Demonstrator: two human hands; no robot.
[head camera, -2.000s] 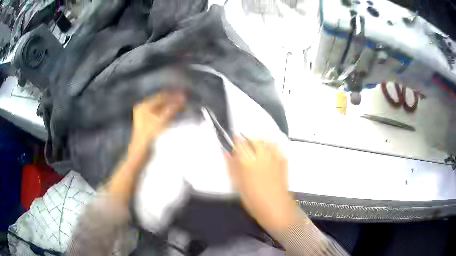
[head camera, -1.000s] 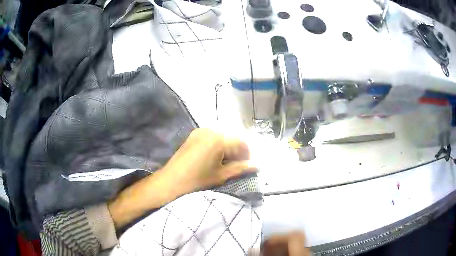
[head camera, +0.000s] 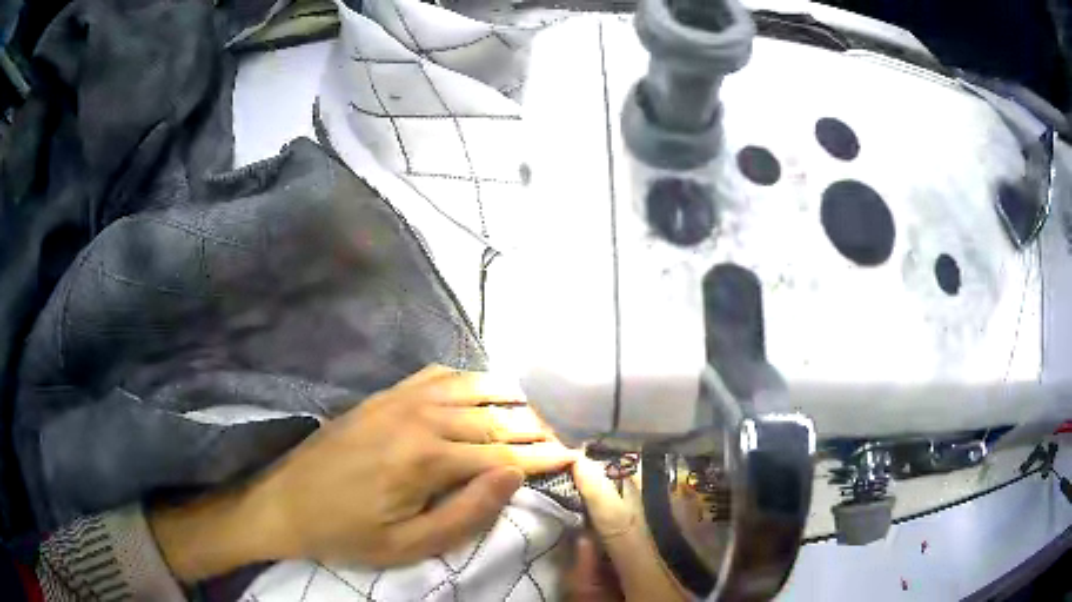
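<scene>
The grey quilted garment (head camera: 270, 282) lies left of the sewing machine (head camera: 752, 294), whose white head fills the right side. My left hand (head camera: 411, 470) lies flat, fingers pointing right, pressing the fabric edge near the needle area. My right hand (head camera: 611, 529) is partly hidden behind the machine's metal lever, its fingertips at the fabric edge beside the left fingers. A small dark ribbed edge (head camera: 553, 483) shows between the hands. White backing with dark diamond lines (head camera: 411, 570) lies below my left hand. The needle itself is hidden.
More white diamond-stitched backing (head camera: 435, 106) lies behind, against the machine head. Dark grey fabric (head camera: 118, 106) is heaped at the far left. The metal lever (head camera: 770, 506) hangs at the front of the head. The white table edge (head camera: 940, 553) curves at the lower right.
The view has moved closer over the machine head. My left hand has its fingers stretched out flat, and my right hand has come up from the bottom edge to the fabric by the needle area.
</scene>
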